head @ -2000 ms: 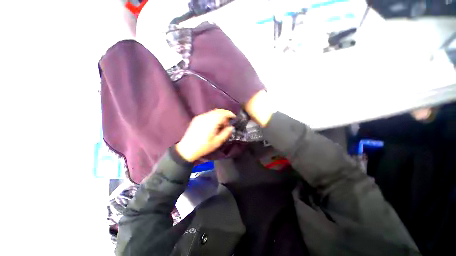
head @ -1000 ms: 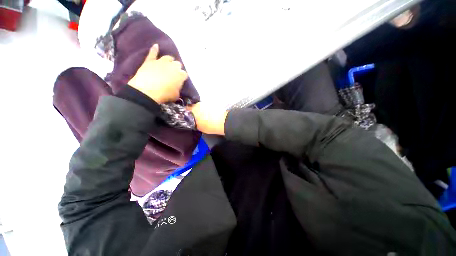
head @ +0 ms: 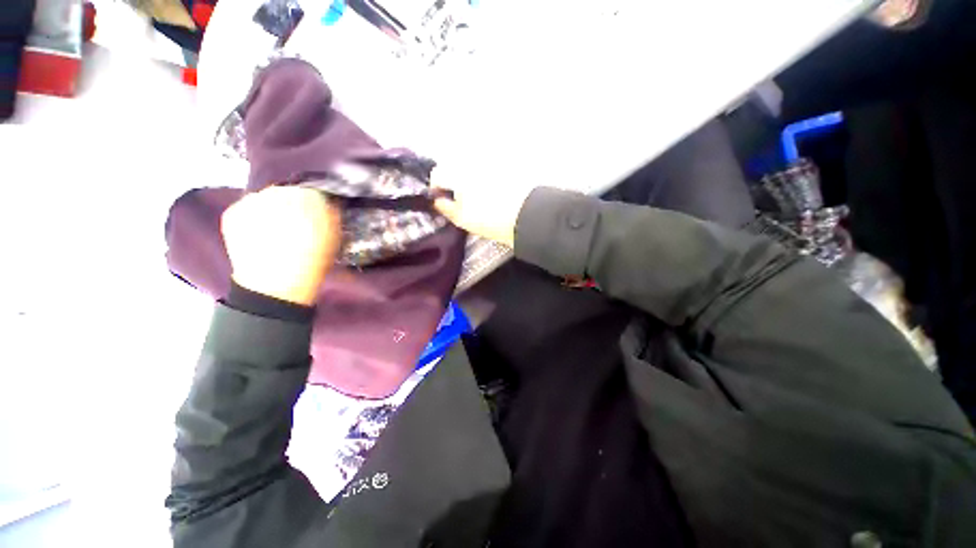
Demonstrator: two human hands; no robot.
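Observation:
The plum garment lies over the left part of the white table and hangs off its front edge. Grey, black and white patterned trim lies folded across it between my hands. My left hand, slightly blurred, is closed on the garment and the trim's left end; its fingertips are hidden. My right hand pinches the trim's right end at the table's front edge. More patterned trim shows at the garment's far left edge.
The white table has its front edge running diagonally to the upper right. Blue plastic and patterned pieces lie below the garment. A person's hand shows at top right. A blue bar and patterned cloth are at right.
My left hand has moved down and left, from lying on the garment to gripping it. The patterned trim is now spread wider between my hands. My right hand has moved slightly up and right.

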